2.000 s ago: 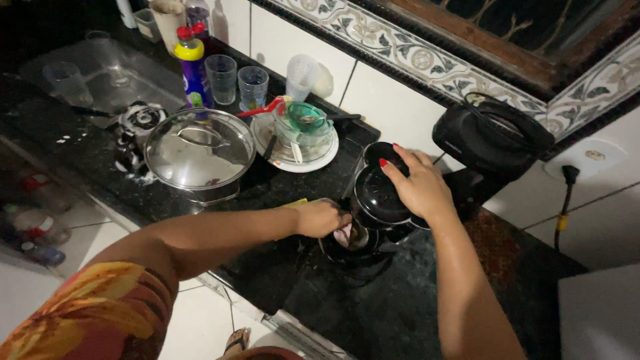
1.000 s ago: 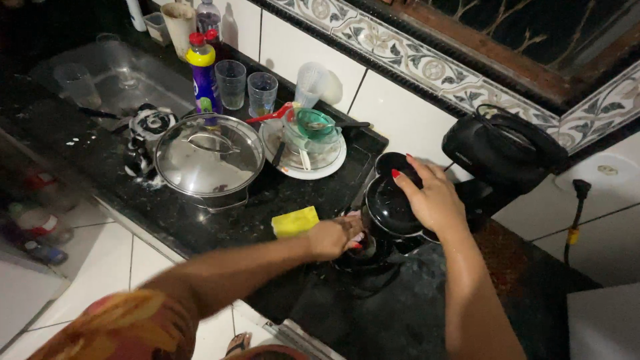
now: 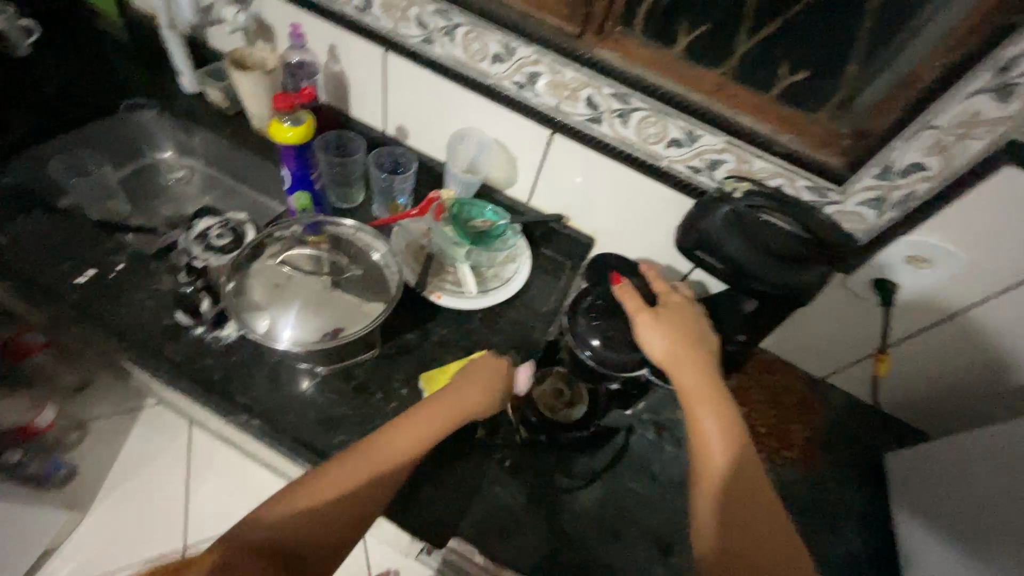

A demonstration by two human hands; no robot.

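Observation:
My left hand (image 3: 484, 388) is closed around a small pale pink item (image 3: 524, 378), too blurred to name exactly. A yellow sponge or cloth (image 3: 448, 373) lies just beside this hand on the dark counter. Right of the left fingers is a black round base (image 3: 562, 396) with a brownish centre. My right hand (image 3: 676, 324) lies over a shiny black lidded vessel (image 3: 600, 328), its fingers bent across the top; their undersides are hidden. Behind the right hand, against the tiled wall, stands a bulky black appliance (image 3: 760, 240).
Left are a steel pot with a glass lid (image 3: 312, 280), a white plate (image 3: 520, 276) with stacked dishes, tumblers (image 3: 342, 168), a purple bottle (image 3: 298, 164) and a steel sink (image 3: 184, 172). A plugged-in cord (image 3: 882, 320) hangs at the right.
My left hand has moved away from the black vessel with the pale pink item, toward the yellow sponge or cloth, so the round base shows more. My right hand remains on the vessel.

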